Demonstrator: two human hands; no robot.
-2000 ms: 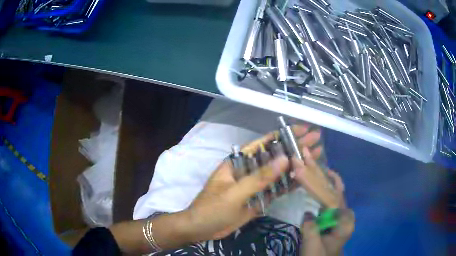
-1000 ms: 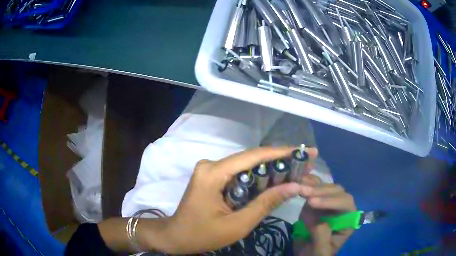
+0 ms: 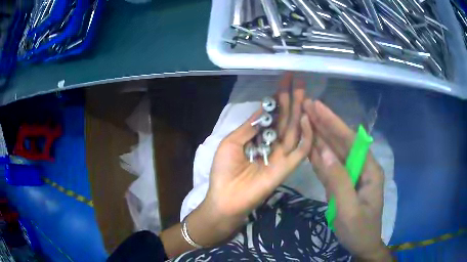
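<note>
My left hand (image 3: 251, 169) is palm up over the lap and holds several metal cylinders (image 3: 268, 135) side by side. Their round ends face me, and thin rods stick out of some of them. My right hand (image 3: 348, 189) is beside it on the right, its fingers close to the left hand's fingertips. It holds a bright green-handled tool (image 3: 358, 156) against the palm; the thin shaft is blurred. A white tub (image 3: 327, 62) heaped with loose silver cylinders stands on the bench beyond both hands.
Blue trays (image 3: 66, 43) with thin metal parts are at the upper left of the green-topped bench (image 3: 148, 38). A brown cardboard box (image 3: 107, 169) with whitish plastic wrap (image 3: 141, 169) stands left of my knees. A red object (image 3: 38, 140) is at the far left.
The cylinders have turned in my left hand, and their ends now show with rods pointing towards me. The green tool has swung from nearly level to steep. The view has shifted, so the tub sits higher.
</note>
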